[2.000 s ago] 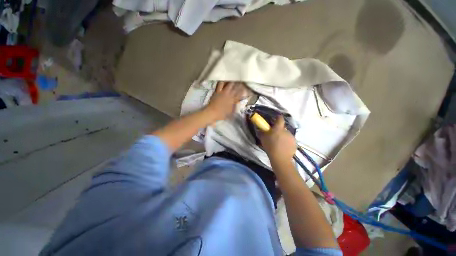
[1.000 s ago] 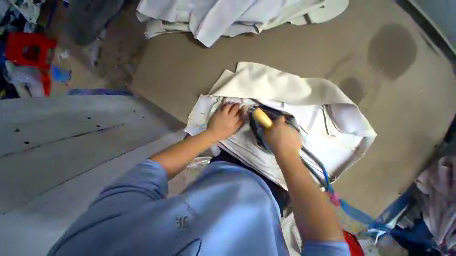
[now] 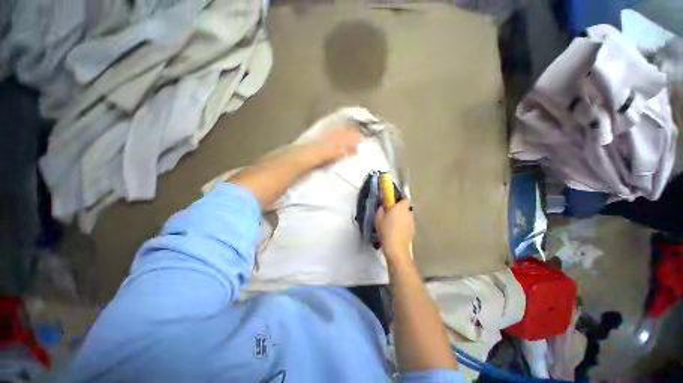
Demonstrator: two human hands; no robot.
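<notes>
An off-white jacket (image 3: 318,232) lies on the brown pressing table (image 3: 457,135) in front of me, its far end rumpled. My right hand (image 3: 395,224) grips the yellow handle of the dark steam iron (image 3: 368,208). The iron is over the jacket's right edge; whether its sole touches the cloth cannot be told. My left hand (image 3: 341,143) is blurred and lies at the jacket's far part, beyond the iron and to its left. Its fingers are not clear.
A heap of off-white garments (image 3: 161,97) covers the table's left side. A pinkish garment pile (image 3: 599,120) stands at the right. Cream cloth (image 3: 468,303) hangs beside a red container (image 3: 543,298) at the lower right. The blue hose (image 3: 487,368) runs along the bottom.
The view has turned to the right. The jacket now lies in a different position with a smooth white panel showing. My left hand has moved to its far end; the iron is at its right edge.
</notes>
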